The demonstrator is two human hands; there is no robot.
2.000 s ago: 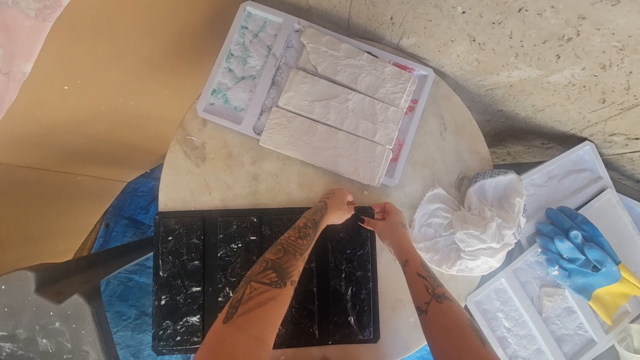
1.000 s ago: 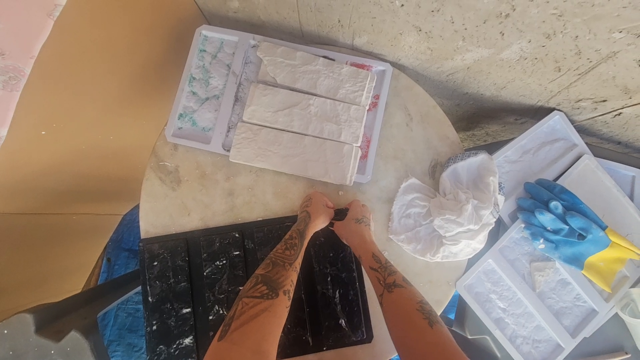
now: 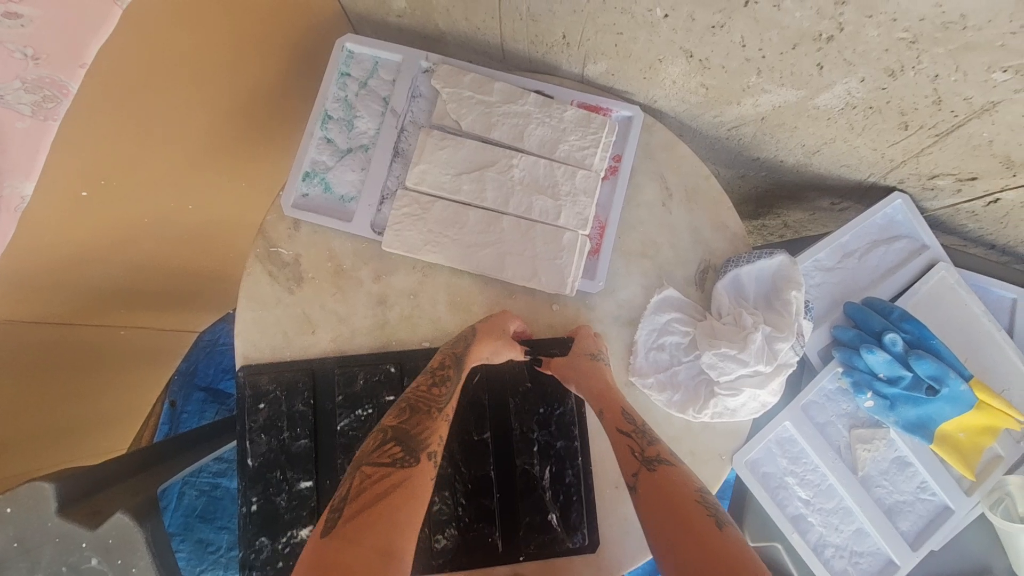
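A black mold tray (image 3: 546, 464) with long rough-textured cavities and white residue lies on the round stone table (image 3: 320, 296). My left hand (image 3: 496, 340) and my right hand (image 3: 580, 364) grip its far edge near the right corner, fingers close together, with a short piece of the black rim raised between them. Beyond my hands, three pale cast slabs (image 3: 488, 240) with a stone-like face rest side by side on a white mold tray (image 3: 328, 210). A crumpled white cloth (image 3: 712, 344) lies right of my right hand, touching neither hand.
At the right, blue and yellow rubber gloves (image 3: 920, 376) lie over stacked white molds (image 3: 828, 500), with a small pale fragment (image 3: 870, 450) and a white cup (image 3: 1008, 504) nearby. Cardboard (image 3: 152, 200) and a blue tarp (image 3: 200, 400) are at the left; a concrete surface (image 3: 840, 88) is behind.
Both hands stay at the far edge of the black mold; two seconds ago they were closer together. The slabs and cloth have not plainly moved on the table.
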